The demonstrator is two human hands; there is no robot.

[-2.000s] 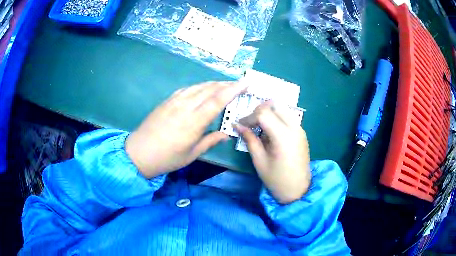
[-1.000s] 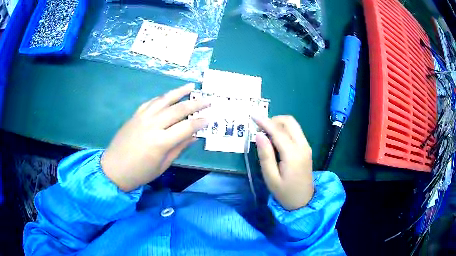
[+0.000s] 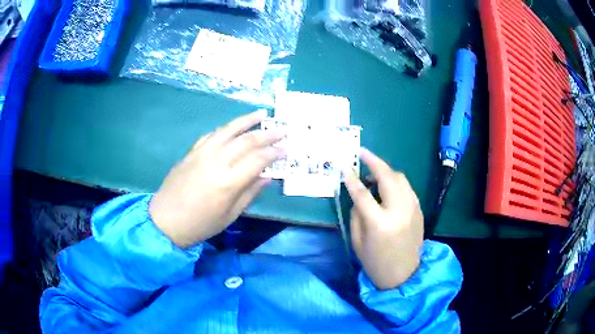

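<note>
A white housing (image 3: pixel 316 147) with small holes along its edges lies on the green bench in front of me. Small dark parts show in its lower middle, and a thin grey cable (image 3: pixel 341 218) hangs from its lower right toward me. My left hand (image 3: pixel 218 176) rests on the housing's left end, fingertips on its surface. My right hand (image 3: pixel 388 218) touches the housing's right end with thumb and forefinger. The hands seem to hold the housing between them. Whether a small part is in my right fingertips is too small to tell.
A blue screw bin (image 3: pixel 83 64) stands at upper left. A white plate (image 3: pixel 228 57) lies on clear film (image 3: pixel 156 68). A bag of black parts (image 3: pixel 385 32) is at the top. A blue electric screwdriver (image 3: pixel 460 107) lies beside the orange slotted tray (image 3: pixel 499 130), with tangled leads (image 3: pixel 580 215) beyond.
My right hand has gone from working over the housing to its right edge, uncovering the dark parts and the cable. My left fingers stay at the left end. The view has shifted.
</note>
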